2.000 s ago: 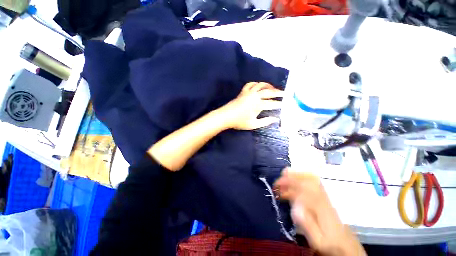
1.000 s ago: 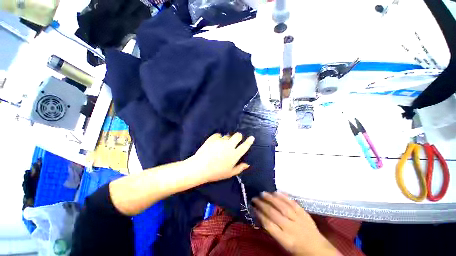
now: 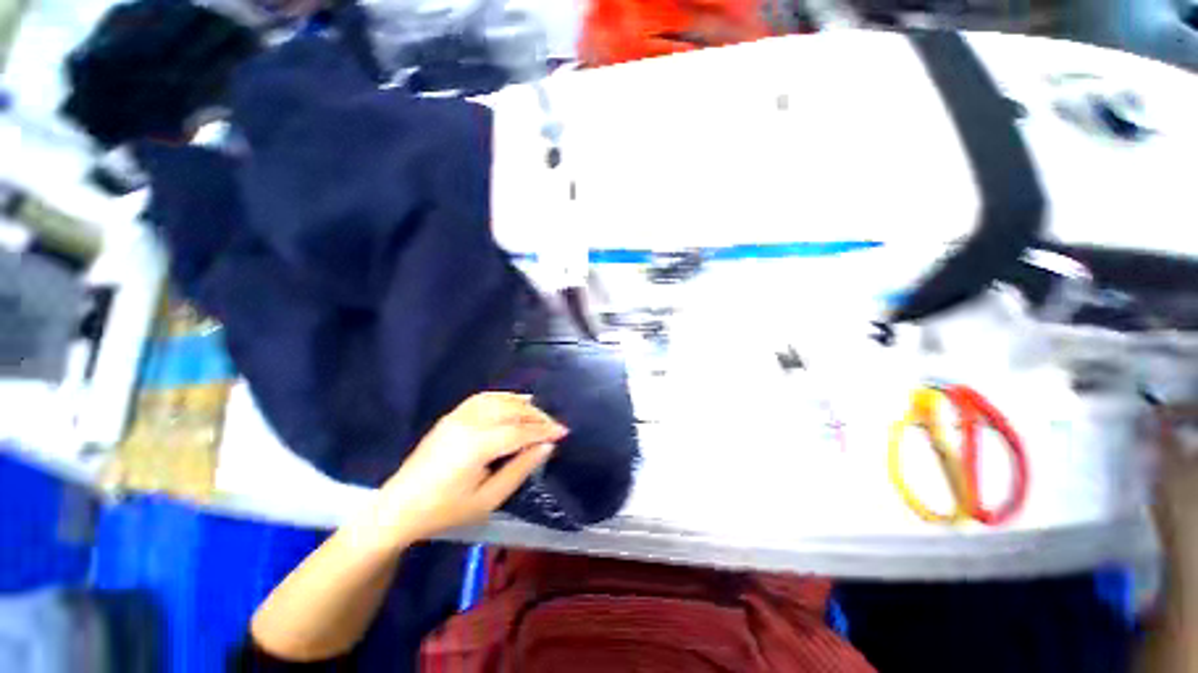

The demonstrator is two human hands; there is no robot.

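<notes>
The navy garment piece (image 3: 381, 276) lies heaped on the white table, left of and under the sewing machine's needle area (image 3: 574, 296). Its lower right end is rounded on the table, with pale threads along the lower edge. My left hand (image 3: 473, 460) lies on this end, thumb and fingertips together on the cloth. My right hand (image 3: 1176, 487) is a blurred skin-coloured shape, cut off by the right edge; its fingers and anything in them cannot be made out. The picture is blurred.
Scissors with yellow and red handles (image 3: 970, 454) lie on the table at the right. A black strip (image 3: 1005, 197) drapes over the machine arm. Blue crates (image 3: 197, 565) stand at lower left. Dark red cloth (image 3: 631, 618) covers my lap.
The view has swung to the right. My right hand has left the cloth for the far right edge. My left hand stays on the garment, whose lower end now lies curled on the table.
</notes>
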